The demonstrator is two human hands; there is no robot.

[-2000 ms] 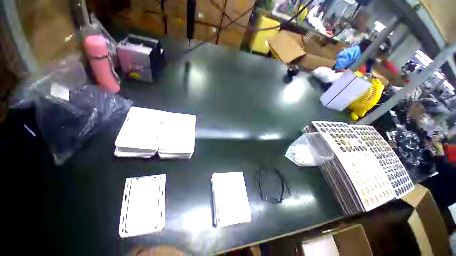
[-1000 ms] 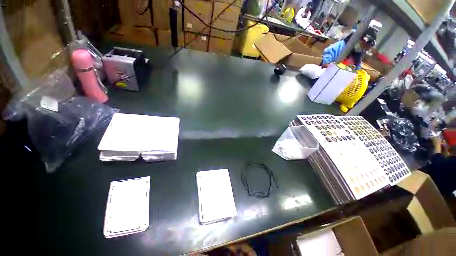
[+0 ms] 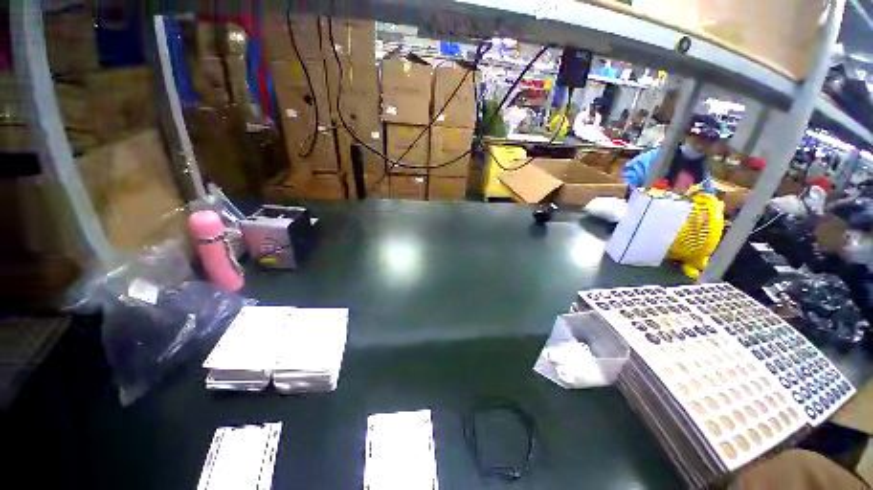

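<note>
A pile of white backing cards [image 3: 400, 452] lies at the near middle, cut off by the bottom edge. A second white card pile [image 3: 240, 457], with dark slots along its sides, lies to its left, also cut off. A looped black cord bundle [image 3: 502, 440] lies right of the middle pile. A taller white double block of card stock [image 3: 279, 346] stands farther back left. A translucent tray [image 3: 580, 354] with white contents sits at right against the stack of dotted sheets [image 3: 732, 368]. Neither of my hands is in view.
A crumpled plastic bag [image 3: 163, 321], pink bottle [image 3: 216, 251] and small box [image 3: 275, 237] are at left. A white box [image 3: 649, 228] and yellow object [image 3: 701, 234] stand back right, near a person in blue [image 3: 682, 165]. A brown rounded shape [image 3: 799, 471] shows bottom right. Metal posts frame the table.
The camera has tilted up, so the table items sit lower in the picture and the near edge and open carton below it have left view. The piles and cord look unmoved on the table.
</note>
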